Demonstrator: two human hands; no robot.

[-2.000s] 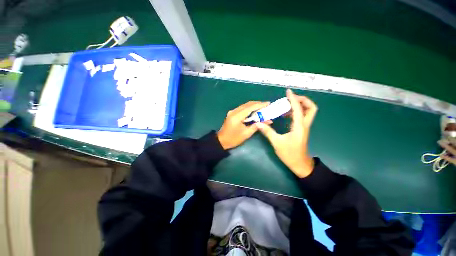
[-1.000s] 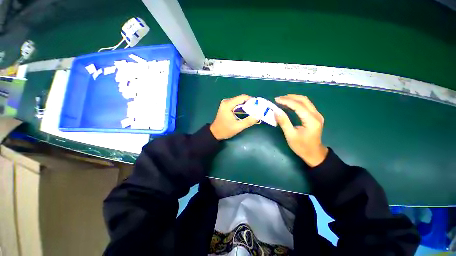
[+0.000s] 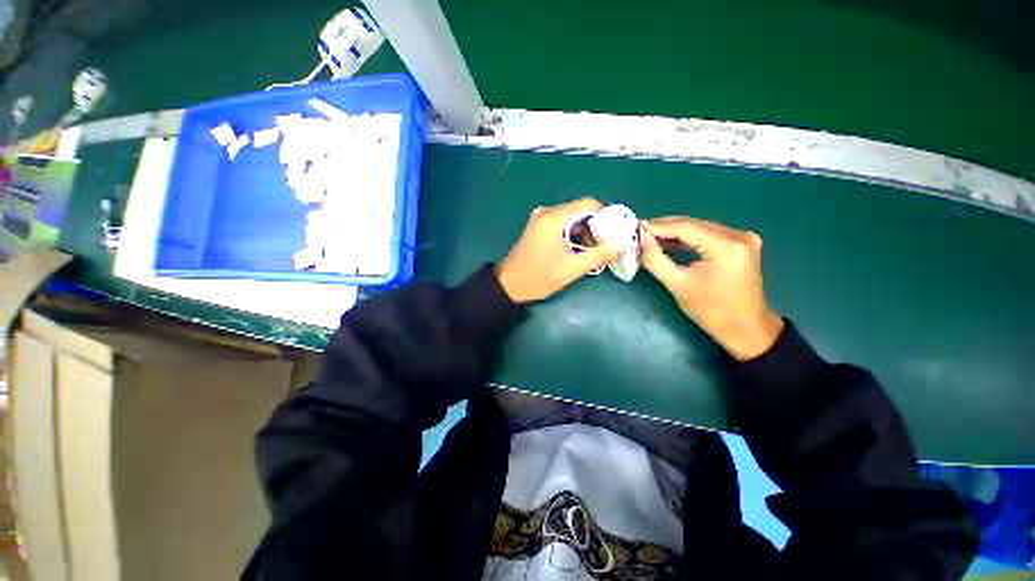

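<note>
A small white corded unit (image 3: pixel 616 233) is held just above the green bench, between my two hands. My left hand (image 3: pixel 553 252) grips it from the left, with a white cord loop around or beside the fingers. My right hand (image 3: pixel 713 272) pinches the unit's right side with thumb and fingertips. A pale piece hangs below the unit; whether it is a label cannot be told. The blue bin (image 3: pixel 244 216) at left holds a heap of small white pieces (image 3: pixel 352 187).
A white rail (image 3: pixel 681 137) crosses behind the bench, with an upright post (image 3: pixel 429 57). Beyond it a blue-marked corded unit (image 3: pixel 348 43) lies on the conveyor, with another white unit (image 3: pixel 89 89) farther left. A brown carton (image 3: pixel 182 454) stands lower left.
The unit has been turned in my hands, so its blue marks mostly no longer show. The right fingers have closed in on its side. The conveyor units have moved right in the view.
</note>
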